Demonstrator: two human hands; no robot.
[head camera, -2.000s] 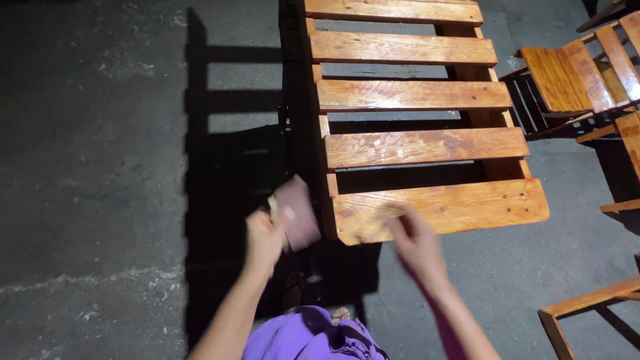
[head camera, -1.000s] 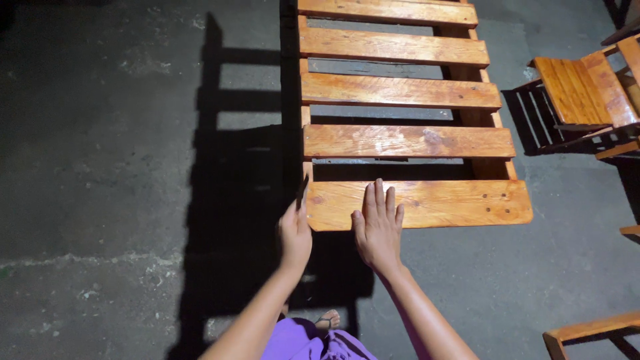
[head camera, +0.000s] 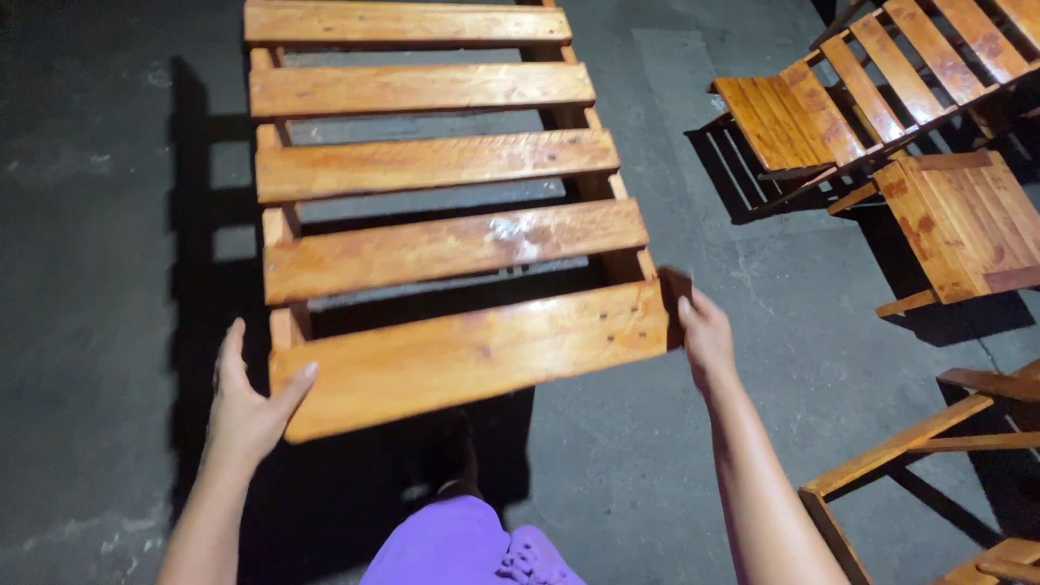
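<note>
A slatted wooden table (head camera: 471, 349) with a glossy orange-brown finish stands in front of me, its near board slanting up to the right. At that board's left end is my left hand (head camera: 252, 398), thumb over the top corner and fingers apart along the outer side. My right hand (head camera: 705, 333) grips a dark brown sheet, probably sandpaper (head camera: 676, 307), against the board's right end. Whitish marks show on the second slat from me. The underside of the table is hidden.
At the upper right, a folding wooden chair (head camera: 784, 122) stands beside another slatted table (head camera: 910, 77). Below them is a wooden seat (head camera: 959, 223). A wooden frame (head camera: 902, 447) lies at the lower right. Dark concrete floor (head camera: 634, 471) surrounds the furniture, with shadows across it.
My right hand has moved from the top of the near board to its right end, where it now holds the sheet. Two seconds ago my left hand held a sheet; now it rests at the left corner.
</note>
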